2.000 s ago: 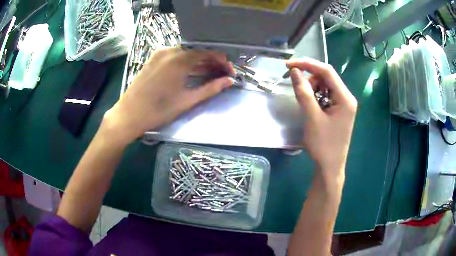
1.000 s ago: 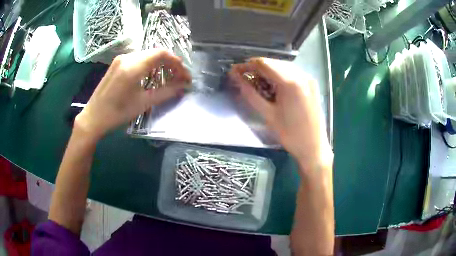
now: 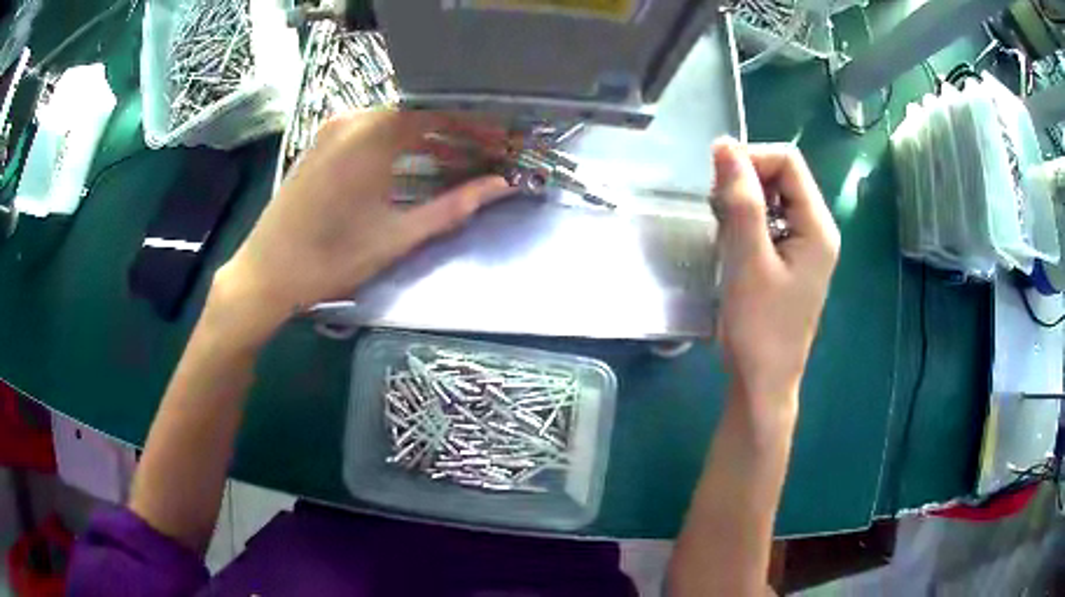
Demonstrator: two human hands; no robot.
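Note:
My left hand [image 3: 362, 210] is under the front edge of the press head [image 3: 526, 58], its fingertips at several metal pins [image 3: 572, 184] and the small fixture; some fingers are blurred. My right hand [image 3: 771, 251] is at the right edge of the metal tray [image 3: 561, 280], fingers curled around a bunch of pins [image 3: 777, 218], mostly hidden in the palm. More pins lie heaped at the tray's left. A clear front parts box [image 3: 479, 426] of pins stands nearest my body.
A rear-left parts box [image 3: 216, 70] and a dark pouch [image 3: 185, 233] lie left of the tray. A translucent box [image 3: 67, 140] is far left. Stacked plastic boxes [image 3: 969, 175] stand far right. Another parts box [image 3: 782, 26] is behind the tray's right corner. Thin cables run along the bench.
Since one second ago, my right hand has moved right, away from the fixture, to the tray's right edge. My left hand has moved in to the pins under the press head.

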